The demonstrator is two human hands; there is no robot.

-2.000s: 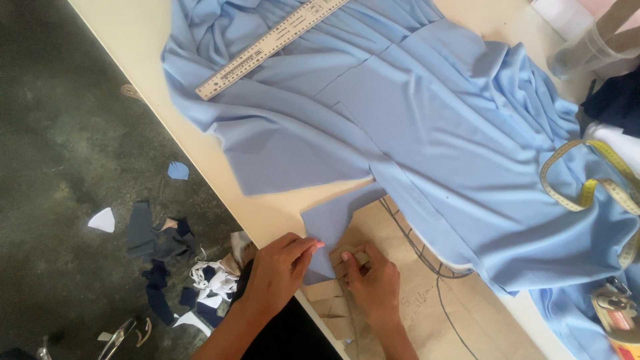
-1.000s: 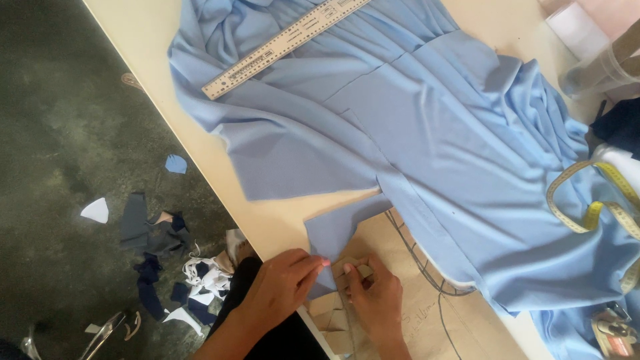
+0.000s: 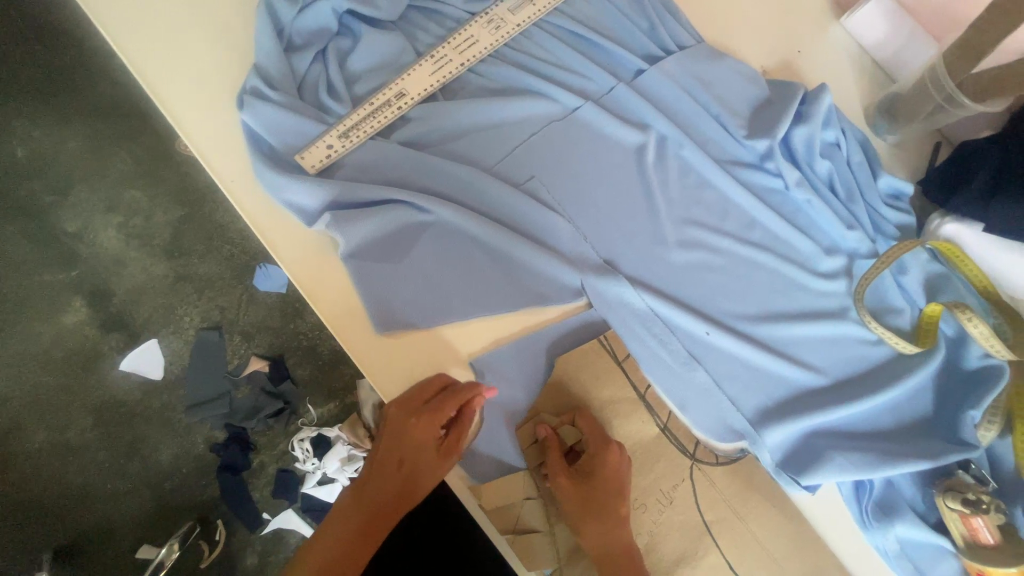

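Observation:
Brown pattern paper with drawn curved lines and handwriting lies on the table, over part of a light blue fabric piece. My right hand pinches a folded or layered strip of the brown paper at its edge. Left of it, my left hand hovers at the blue fabric's edge with thumb and forefinger together; whether something thin is between them cannot be told. Above both hands spreads a large gathered light blue garment or cloth, and a flat ruler rests on it.
A yellow measuring tape curls over the cloth at right. A clear plastic cup, dark fabric and a metal bobbin case or similar small hardware are near it. Fabric scraps lie on the floor beyond the table's left edge.
My left hand has drawn slightly away from my right hand, leaving a wider gap between the fingers. My right hand stays at the paper's edge.

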